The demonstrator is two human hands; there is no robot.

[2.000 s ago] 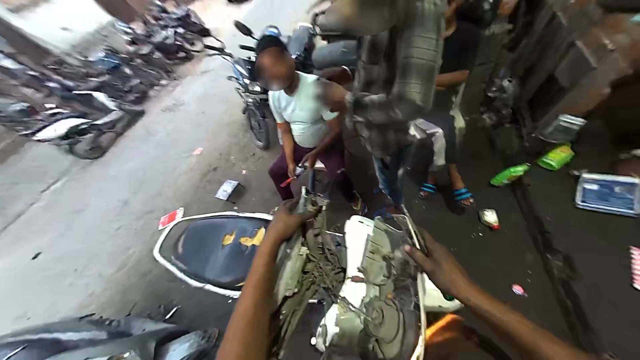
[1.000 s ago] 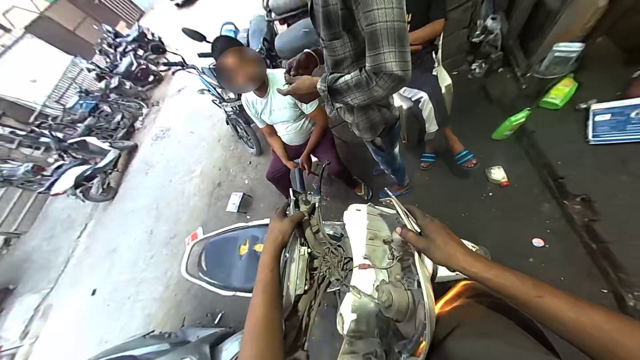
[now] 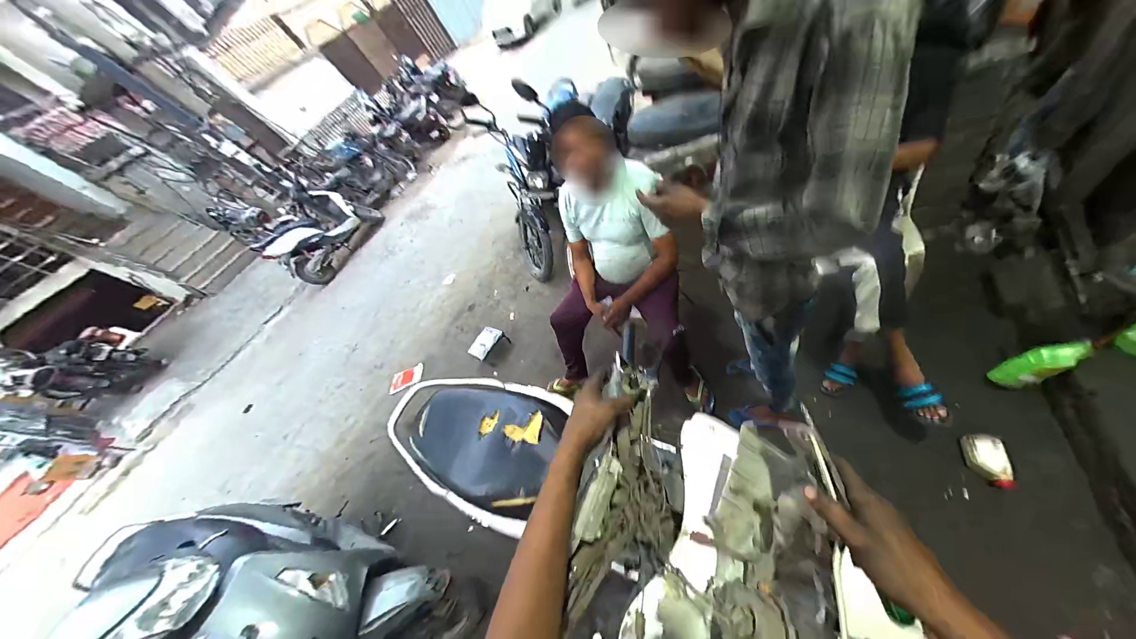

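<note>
Below me is a partly stripped scooter, with bundled wiring [image 3: 635, 479] and a white body panel [image 3: 706, 497]. My left hand [image 3: 603, 413] grips the upper end of the frame by the wiring, near an upright dark handlebar grip [image 3: 629, 344]. My right hand [image 3: 870, 524] holds the edge of a pale panel [image 3: 830, 466] on the right side, its fingers partly hidden behind it. Dirty inner parts [image 3: 763, 524] lie between my hands, blurred. A torn dark scooter seat [image 3: 479, 444] with a white rim is left of my left hand.
A seated person [image 3: 617, 240] faces me; a standing person in a checked shirt [image 3: 799, 142] is beside them. A grey scooter [image 3: 257, 577] is at lower left, a blue motorcycle [image 3: 532, 195] behind. Green bottle [image 3: 1043, 362] and white bottle [image 3: 987, 457] lie at right.
The checked-shirt person's hand has moved away from the seated person's face to beside their shoulder. Both my hands remain on the scooter parts. The view has shifted.
</note>
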